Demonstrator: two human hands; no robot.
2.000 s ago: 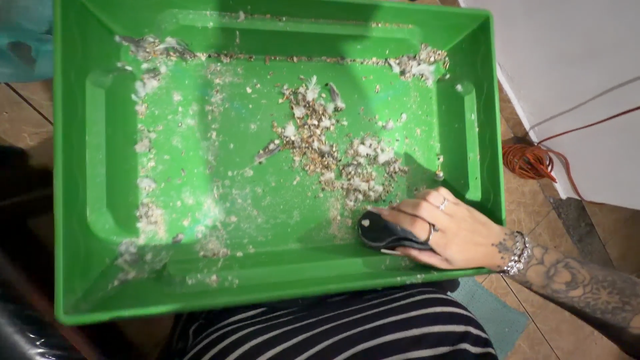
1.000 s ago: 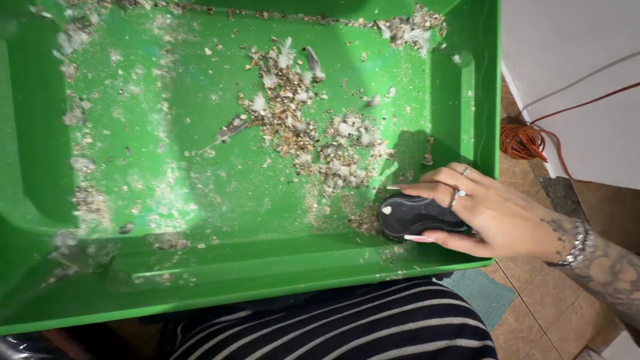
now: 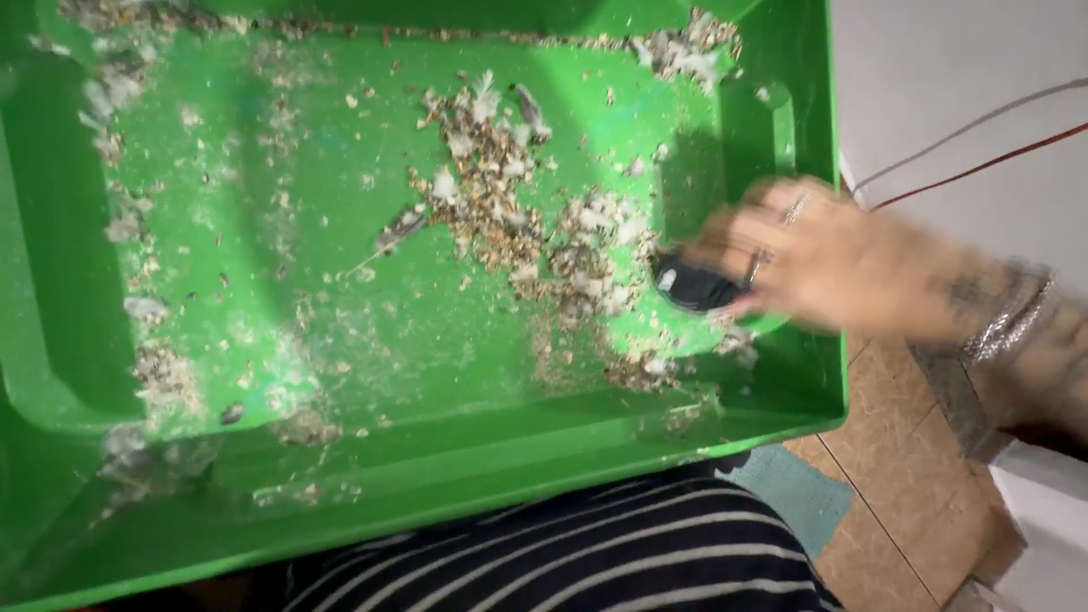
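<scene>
My right hand, blurred, with rings and a silver bracelet, grips a black oval tool, perhaps a small brush; its underside is hidden. The tool sits at the right side of a green plastic tray. Just left of it lies a pile of seed husks mixed with white fluff. A grey feather rests at the pile's left edge, and another feather near its top. More debris fills the upper right corner and runs along the left side. My left hand is not in view.
Striped dark fabric over my lap is below the tray's near edge. To the right are a tiled floor, a teal mat or cloth, a white surface and an orange cord.
My right hand has moved the black tool away from the tray's near wall, up beside the pile. Some debris now lies near the lower right corner, where the tool was.
</scene>
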